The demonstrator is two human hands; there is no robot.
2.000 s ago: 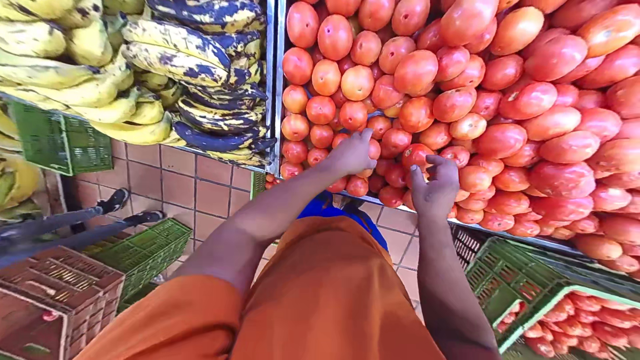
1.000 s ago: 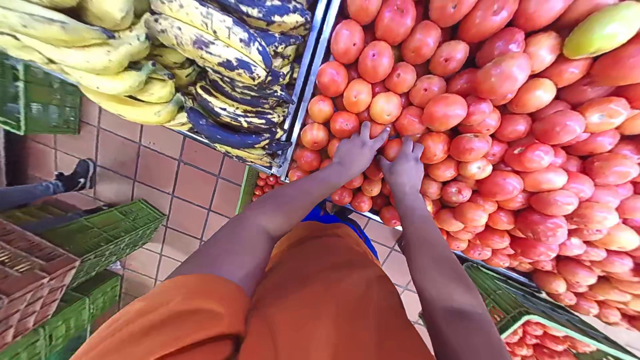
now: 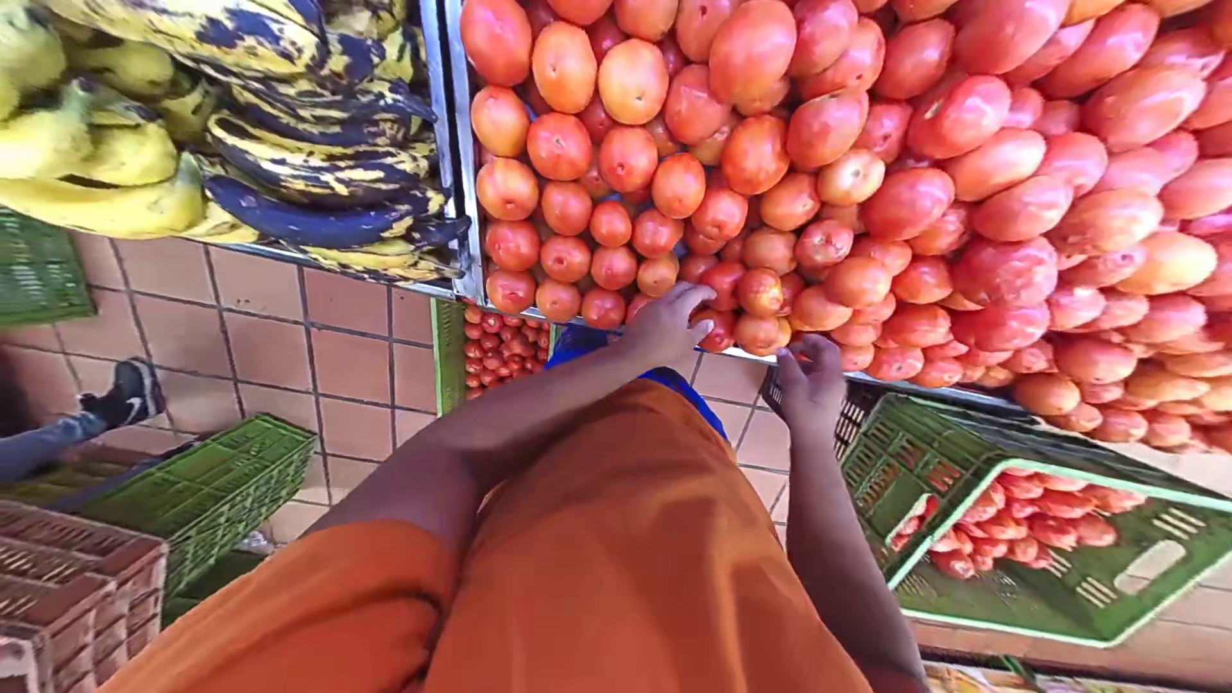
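Note:
Red tomatoes fill a metal-edged display bin, set in rows at its near left corner and heaped loosely toward the right. Over the near edge of the bin reaches my left hand, its fingers touching or right beside the front tomatoes and nothing seen in its grasp. My right hand is at the same edge, farther right, with thumb and fingers apart just below the front tomatoes; no tomato shows in it. Some fingertips of both hands are hard to tell from the fruit behind them.
Plantains, some blackened, lie in the adjoining bin on the left. A green plastic crate holding tomatoes stands at the lower right. Green crates and brown crates are at the left, near another person's shoe on the tiled floor.
My hands were close together over the tomatoes one second ago; now they are farther apart, with my right hand back at the bin's near edge. The view has shifted.

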